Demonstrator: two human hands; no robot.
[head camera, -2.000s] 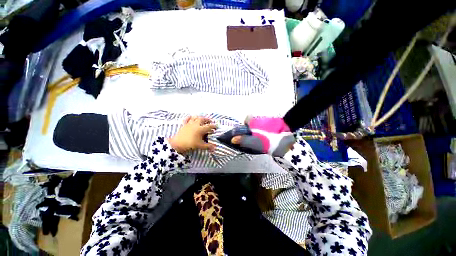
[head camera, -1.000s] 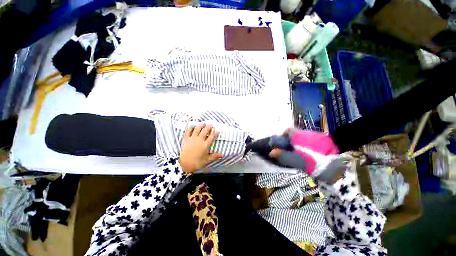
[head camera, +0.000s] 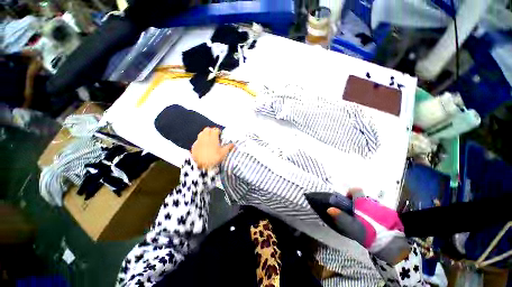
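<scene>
A striped garment piece (head camera: 269, 176) lies over the black padded board (head camera: 185, 126), whose rounded end sticks out at the left. My bare left hand (head camera: 209, 149) grips the piece's left edge, with fingers over the board and thumb on the stripes. My right hand (head camera: 370, 223), in a pink and grey glove, holds the iron (head camera: 325, 206). The iron's dark tip points left, at the right part of the cloth; whether it touches is unclear. A second striped piece (head camera: 325, 123) lies behind, on the white table.
Black bundles (head camera: 199, 61) and yellow strips (head camera: 160, 84) lie at the table's far left, a brown pad (head camera: 372, 95) at the far right. The black hose (head camera: 460, 217) runs right from my glove. A cardboard box (head camera: 123, 199) stands left, a green basket (head camera: 453, 160) right.
The view has turned. My left hand has moved to the cloth's left edge, and the cloth now covers more of the board. The iron is still in my right hand, over the cloth's right part.
</scene>
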